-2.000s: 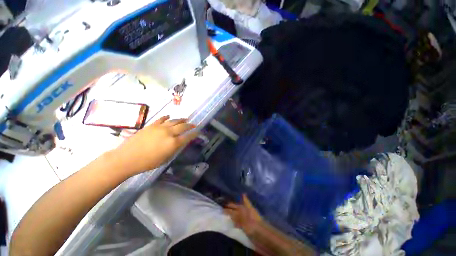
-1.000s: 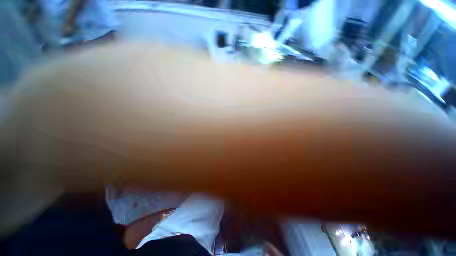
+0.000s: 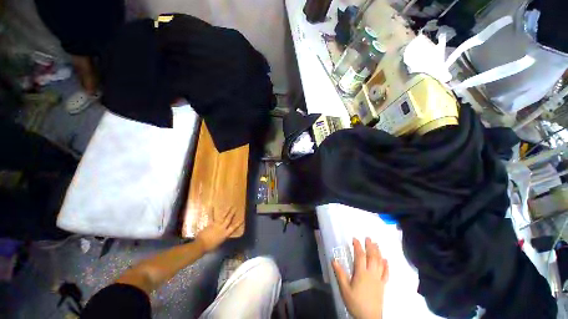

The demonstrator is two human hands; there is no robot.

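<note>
My left hand (image 3: 218, 229) lies with spread fingers on the near end of a yellow-brown wooden bench (image 3: 216, 180). My right hand (image 3: 363, 277) is open on the white sewing table (image 3: 333, 218) near its marked front edge, holding nothing. A black garment (image 3: 215, 75) is heaped over the far end of the bench. More black garment cloth (image 3: 423, 187) is spread over the table in front of a cream-coloured machine (image 3: 418, 106).
A white-covered block (image 3: 131, 174) stands just left of the bench. A foot in a light shoe (image 3: 80, 101) shows at the far left. An open drawer (image 3: 269, 184) with small items sits between bench and table. A clear jar (image 3: 352, 71) stands farther along the table.
The view has turned from the blue-striped machine and blue crate, through a blurred close view of an arm, to the bench. My left hand is now on the bench, my right on the table.
</note>
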